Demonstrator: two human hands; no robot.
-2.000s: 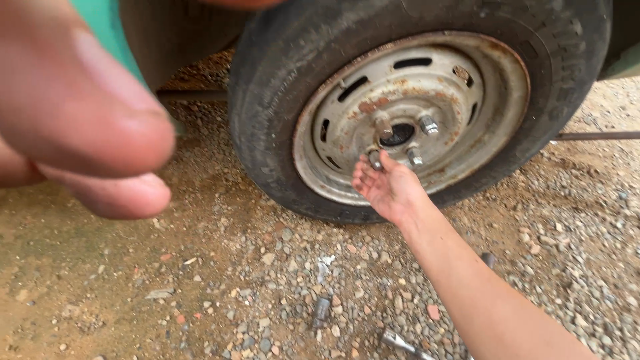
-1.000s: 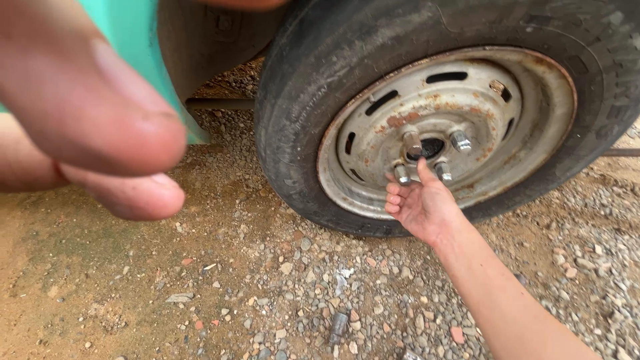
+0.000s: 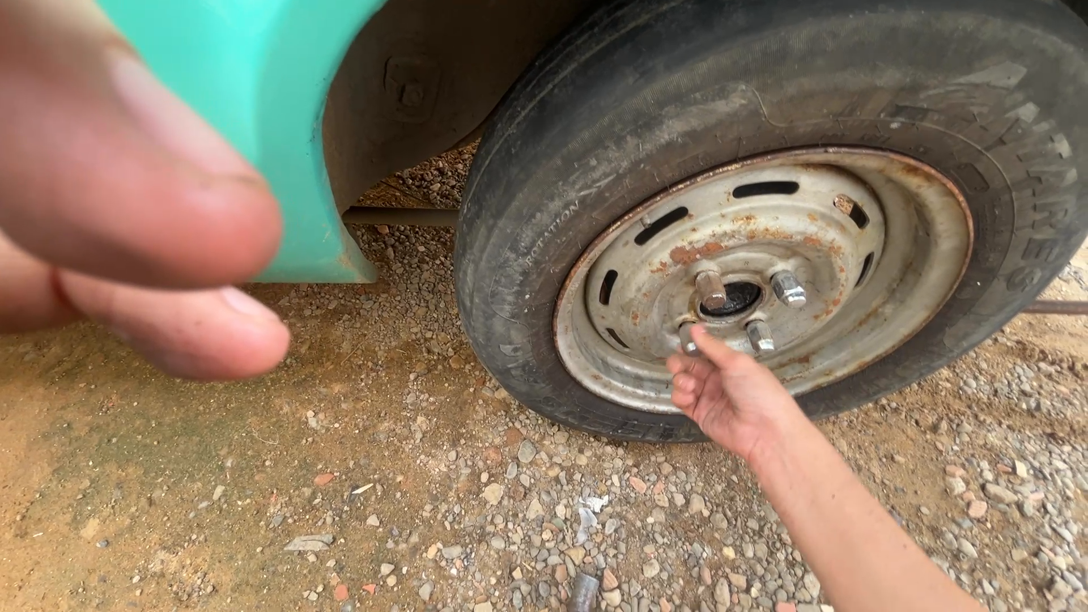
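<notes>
My right hand (image 3: 731, 395) is at the lower left of the wheel hub, its thumb and fingers on a lug nut (image 3: 688, 337). Other lug nuts sit around the dark centre hole: a rusty one (image 3: 711, 290) at upper left, a shiny one (image 3: 789, 289) at upper right and another (image 3: 760, 336) at lower right. They stand out from the rust-marked steel wheel rim (image 3: 748, 225), which carries a black tire (image 3: 527, 280). Close to the camera at the upper left is my left hand (image 3: 144, 204), blurred, fingers apart, touching nothing that shows.
A turquoise body panel (image 3: 297, 170) borders the dark wheel arch (image 3: 412, 93) left of the tire. Gravel and dirt cover the ground. A metal socket or tube (image 3: 584, 592) lies at the bottom edge, below a scrap of pale litter (image 3: 589, 517). A bar (image 3: 1058, 307) shows behind the tire at right.
The view has shifted, so the wheel appears farther right. My right hand stays at the same lug nut, its fingers slightly repositioned. My left hand remains near the camera.
</notes>
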